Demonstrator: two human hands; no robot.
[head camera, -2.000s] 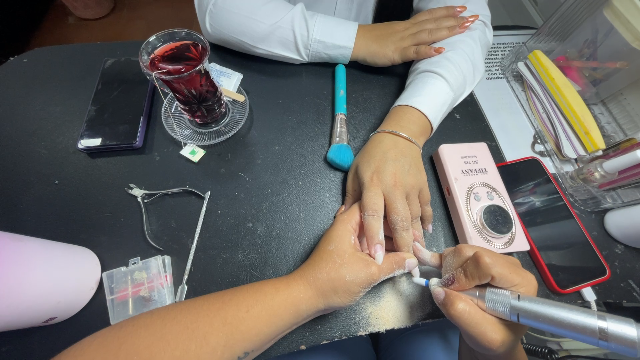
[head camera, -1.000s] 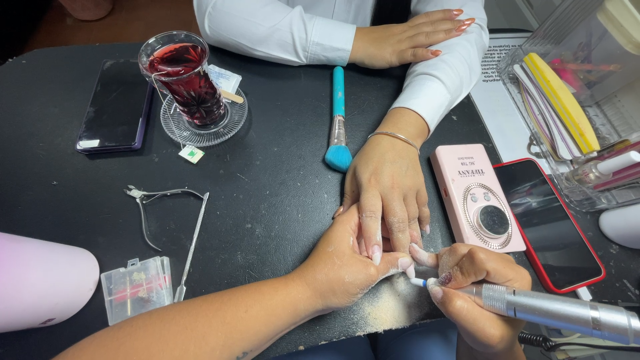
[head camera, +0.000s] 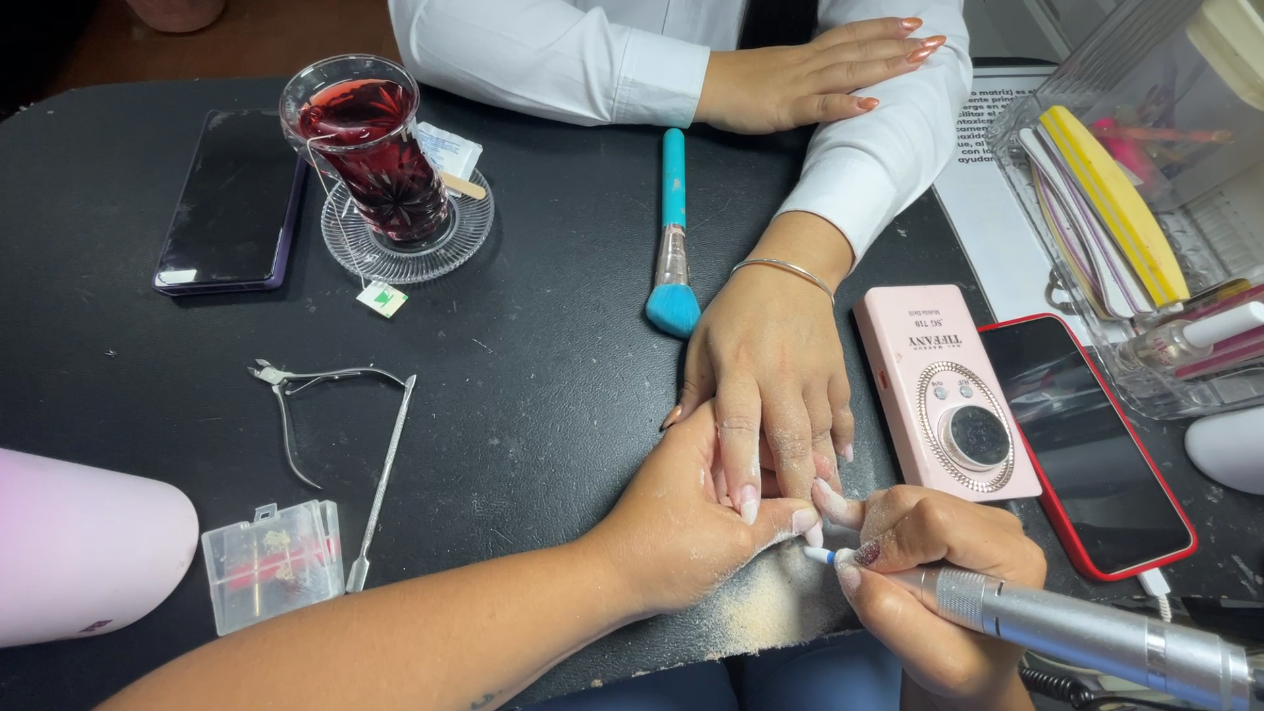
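My left hand (head camera: 691, 513) grips the fingers of another person's hand (head camera: 780, 365), which lies palm down on the black table. My left thumb rests by a fingernail. In my right hand (head camera: 938, 573) is a silver electric nail drill (head camera: 1096, 627), held like a pen. Its white bit with a blue band (head camera: 820, 555) is at the tip of one of the held nails; whether it touches cannot be told. Pale dust (head camera: 760, 607) covers the table edge below and both my hands. A pink drill control box (head camera: 948, 395) lies to the right of the held hand.
Around the hands are a turquoise brush (head camera: 672, 237), cuticle nippers (head camera: 296, 380), a metal cuticle pusher (head camera: 383, 484), a plastic case (head camera: 272, 568), a glass of red drink (head camera: 380, 158), a dark phone (head camera: 232, 197), a red-cased phone (head camera: 1096, 454), a clear organizer (head camera: 1136, 375) and a white-pink device (head camera: 89, 548).
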